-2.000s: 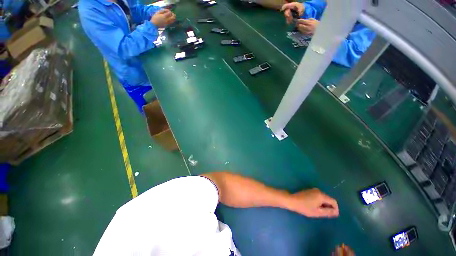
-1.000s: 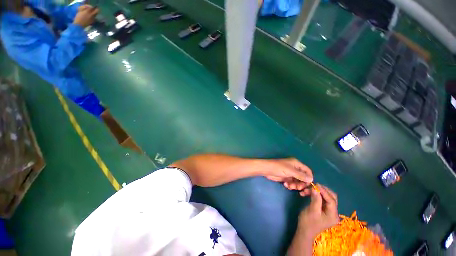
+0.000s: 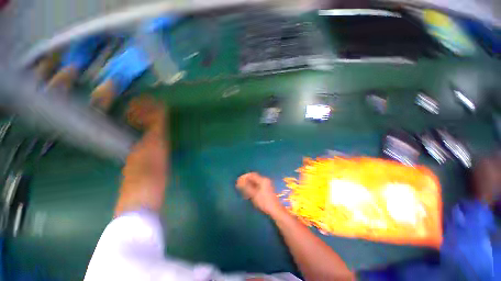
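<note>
The view is blurred. My left hand [image 3: 145, 112] is stretched out over the green belt at the left; its fingers are smeared, so its grip is unclear. My right hand [image 3: 255, 186] is curled above the bench, just left of the orange strips; whether it holds one is hidden. The orange strips [image 3: 299, 195] spill from the left end of a large clear bag [image 3: 384, 206] lying on the bench, glaring white in its middle. Phone handsets lie spaced along the belt, one with a bright face [image 3: 318, 112] and a darker one to its left [image 3: 270, 111].
Several grouped handsets [image 3: 401, 148] lie behind the bag. Grey parts trays [image 3: 283, 41] and a dark panel [image 3: 379, 35] stand across the line. A blurred grey post [image 3: 71, 118] slants at left. Blue-sleeved arms [image 3: 126, 68] are beyond it. A blue-sleeved person [image 3: 467, 236] is at right.
The view has swung right, bringing the whole bag and grouped handsets in. My hands, together at an orange strip one second ago, are now apart, the left reaching out over the belt.
</note>
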